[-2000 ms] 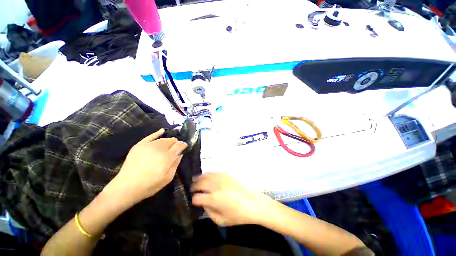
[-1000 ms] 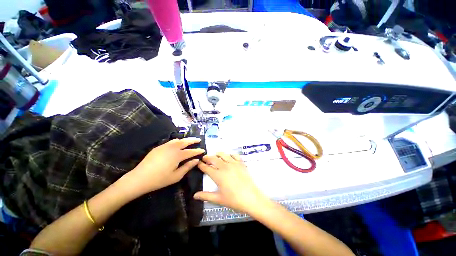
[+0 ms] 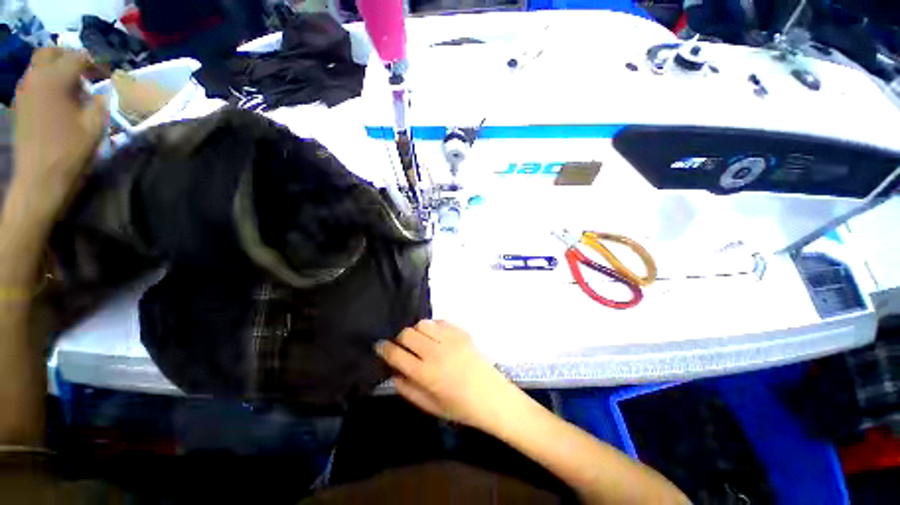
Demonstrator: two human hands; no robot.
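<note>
The dark plaid garment (image 3: 271,330) lies left of the needle, partly turned over, with plain black cloth (image 3: 202,217) and a curved paler edge showing. Its right edge runs up to the presser foot and needle (image 3: 426,209). My left hand (image 3: 59,128) is raised at the far left, blurred, at the garment's left end; whether its fingers hold cloth cannot be told. My right hand (image 3: 434,367) rests at the garment's right edge near the table's front, fingertips on the cloth, thumb hidden.
Scissors with red and orange handles (image 3: 610,268) and dark thread snips (image 3: 526,261) lie right of the needle. A pink holder (image 3: 383,28) stands by the machine head. Behind left are a dark cloth bundle (image 3: 296,74) and a white bin (image 3: 176,87). A blue bin (image 3: 632,434) is below the table.
My left hand has moved from near the needle up to the far left. The garment is turned over and shifted, baring the table's front left. My right hand stays near the cloth's right edge.
</note>
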